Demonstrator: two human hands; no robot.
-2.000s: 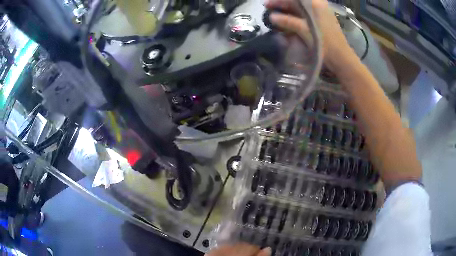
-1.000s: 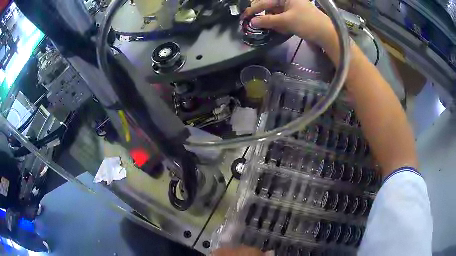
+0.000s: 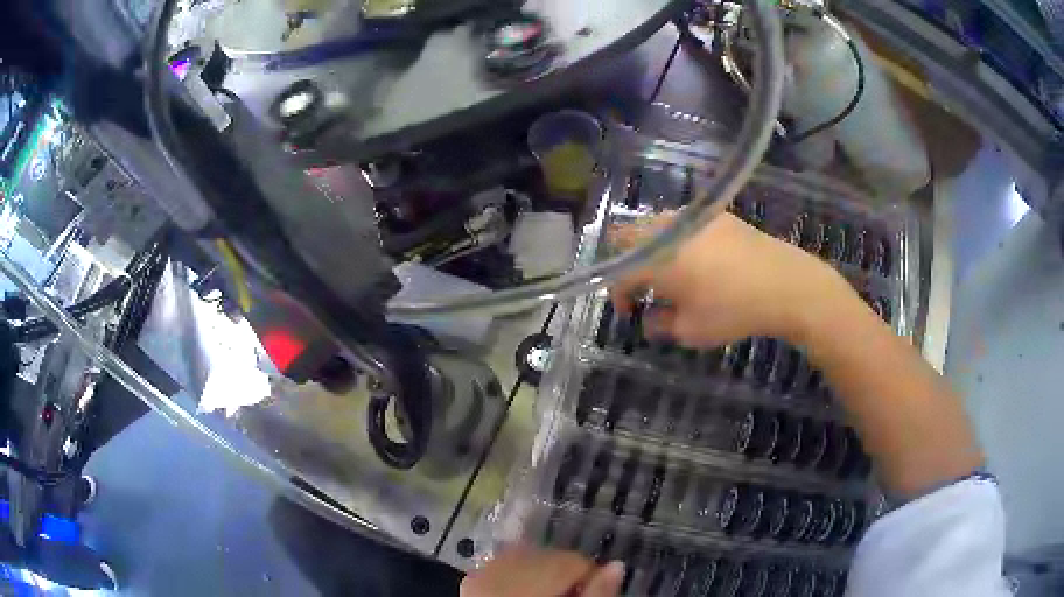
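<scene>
The clear blister tray (image 3: pixel 665 420) lies on the machine deck, with rows of round black parts (image 3: pixel 776 513) standing on edge. My right hand (image 3: pixel 723 286) is over the tray's upper left area, fingertips bent down at the pockets. Whether it pinches a part is hidden by the fingers and blur. My left hand (image 3: pixel 543 574) is at the tray's lower left edge, cut off by the picture's bottom; its grip is hidden. Beyond the tray, the dial plate (image 3: pixel 420 88) carries a round fixture (image 3: pixel 519 47) and another fixture (image 3: pixel 301 107), both blurred.
A large round hoop (image 3: pixel 502 306) crosses the view above deck and tray. A thick black arm (image 3: pixel 263 233) with a red light (image 3: pixel 282 348) stands left. A small clear cup (image 3: pixel 567 152) with yellowish contents sits between dial and tray. White wipes (image 3: pixel 544 245) lie beside it.
My right hand has come back from the dial fixture to the tray, and the fixture is uncovered. My left hand stays at the bottom edge. The view has shifted slightly.
</scene>
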